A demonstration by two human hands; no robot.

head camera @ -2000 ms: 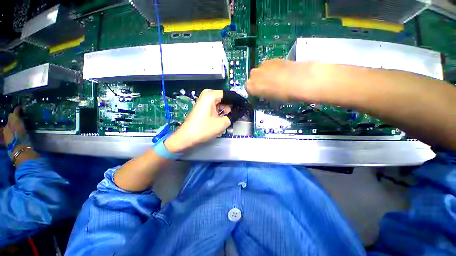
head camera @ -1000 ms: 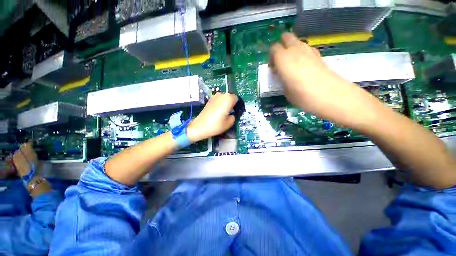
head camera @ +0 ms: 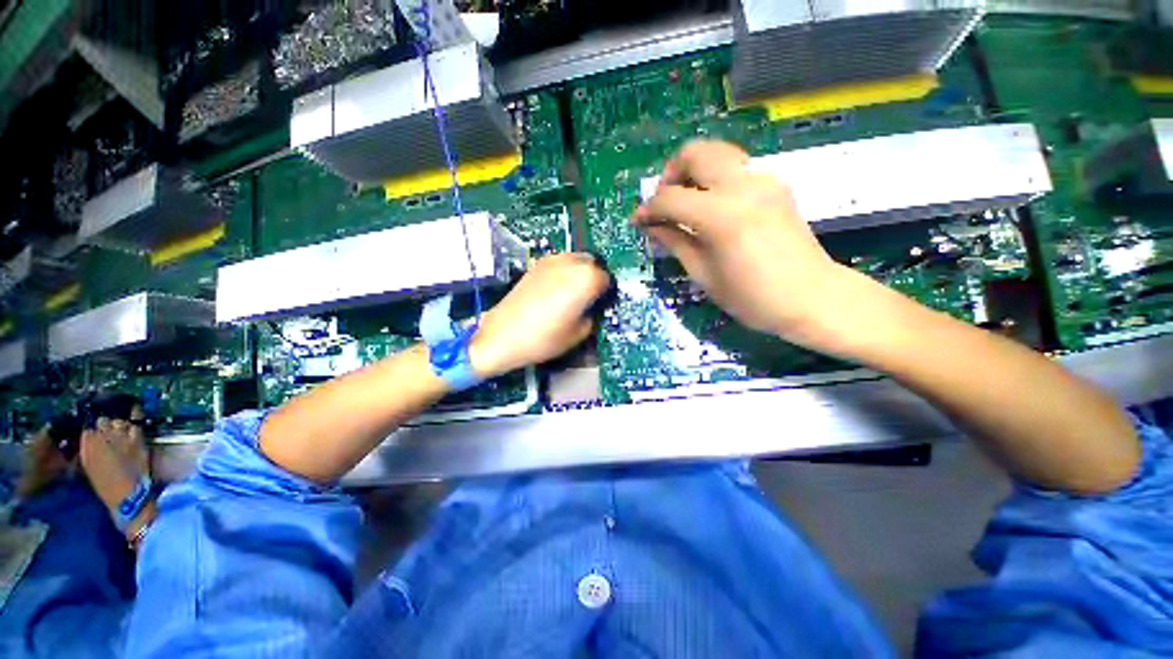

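Note:
My left hand (head camera: 547,309) is closed around a dark cluster of black components (head camera: 602,294), which shows past its fingers, above the gap between two boards. A blue wrist strap (head camera: 450,357) with a thin cord is on my left wrist. My right hand (head camera: 727,232) is over the green circuit board (head camera: 630,142), by the left end of a long silver bar (head camera: 913,176). Its thumb and fingertips are pinched together; whether a small part is between them cannot be told.
Finned heat sinks (head camera: 855,52) with yellow strips stand on the boards. Another silver bar (head camera: 354,270) lies on the left board. A metal rail (head camera: 605,438) runs in front. Part bins (head camera: 335,49) are at upper left. Another person's hands (head camera: 116,451) are at far left.
My right hand has moved down and left from the far part of the board, its fingertips now pinched. My left hand has moved only slightly. The other person's hands have moved right.

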